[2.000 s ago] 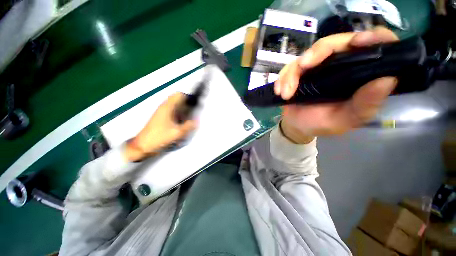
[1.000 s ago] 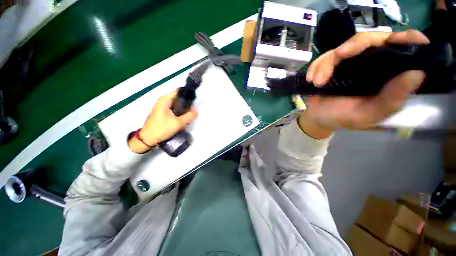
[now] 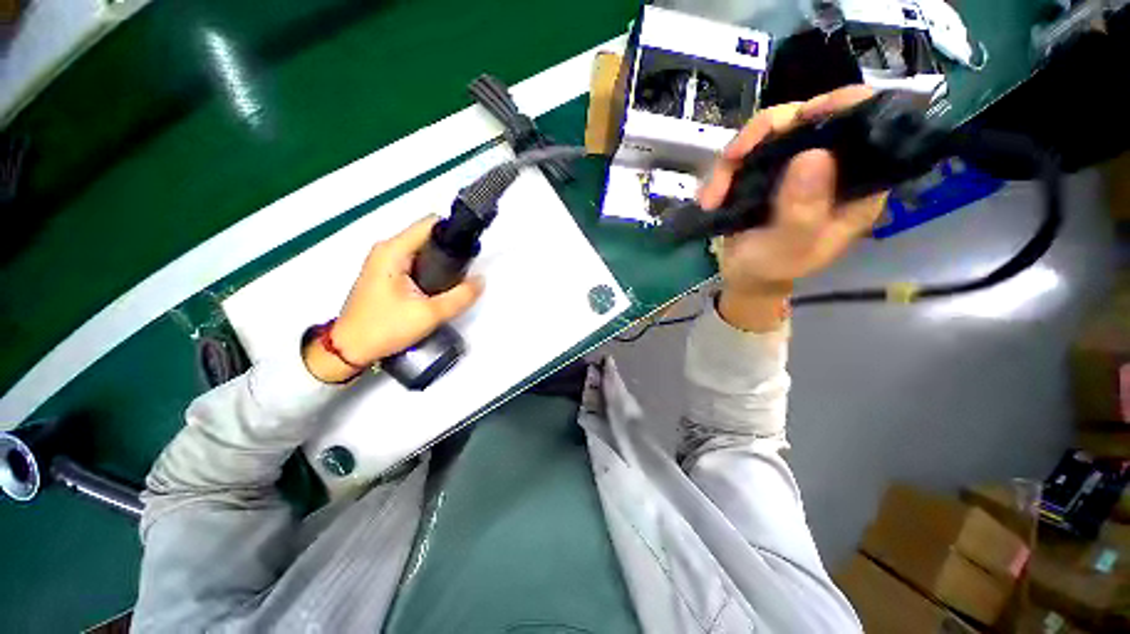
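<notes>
My left hand (image 3: 399, 297) is closed around the handle of a dark hair dryer (image 3: 428, 359) above the white board (image 3: 521, 291). Its ribbed cord guard (image 3: 486, 193) points up and right, with the cord running to a tied cord bundle (image 3: 511, 114). My right hand (image 3: 799, 204) holds a black power screwdriver (image 3: 855, 149), somewhat blurred. Its front end points left, close to the small pickup front of the white screw feeder (image 3: 752, 77). The bit and any screw cannot be made out.
A second feeder (image 3: 895, 52) stands beyond. The black cable (image 3: 979, 287) curves at right with a yellow tag. Another dryer (image 3: 93, 481) lies at far left on the green bench (image 3: 161, 161), edged by a white strip (image 3: 285, 204). Cardboard boxes (image 3: 923, 545) stand on the floor at lower right.
The screwdriver has moved left and down from a second ago, its rear swung so the cable shows. My left hand went from blurred to steady, still holding the dryer.
</notes>
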